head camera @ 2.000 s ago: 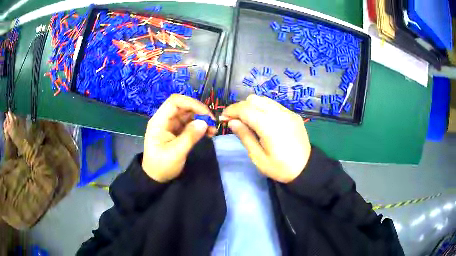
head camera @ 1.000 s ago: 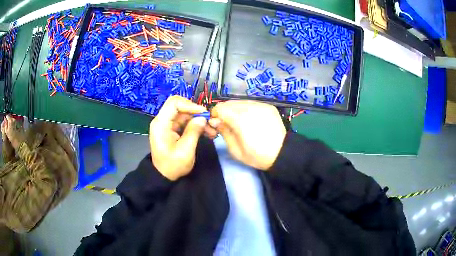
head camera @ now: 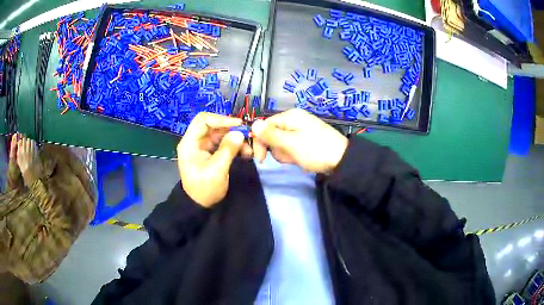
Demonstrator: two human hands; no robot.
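Note:
My left hand [head camera: 207, 156] pinches a short blue housing [head camera: 240, 129] between thumb and fingers, just in front of the bench edge. My right hand [head camera: 299, 140] is closed at the fingertips against the housing's right end; a small reddish bit shows there, too small to tell exactly. Behind my hands, loose red pins [head camera: 247, 107] lie in the gap between two black trays. The left mixed parts tray [head camera: 238, 44] holds many blue housings and a patch of red pins. The right tray [head camera: 292, 50] holds blue housings.
A heap of mixed red and blue parts [head camera: 70, 68] lies left of the trays, with black strips [head camera: 43, 89] beyond. A co-worker in brown [head camera: 51, 208] is at the left, near a blue stool [head camera: 113, 184]. Folders [head camera: 450, 18], a blue bin [head camera: 507, 21] and white paper [head camera: 471, 56] are at the right.
Both hands stay together at the housing. My right hand first came closer to my left, then its fingers rose slightly around the housing's end. The view shifted a little.

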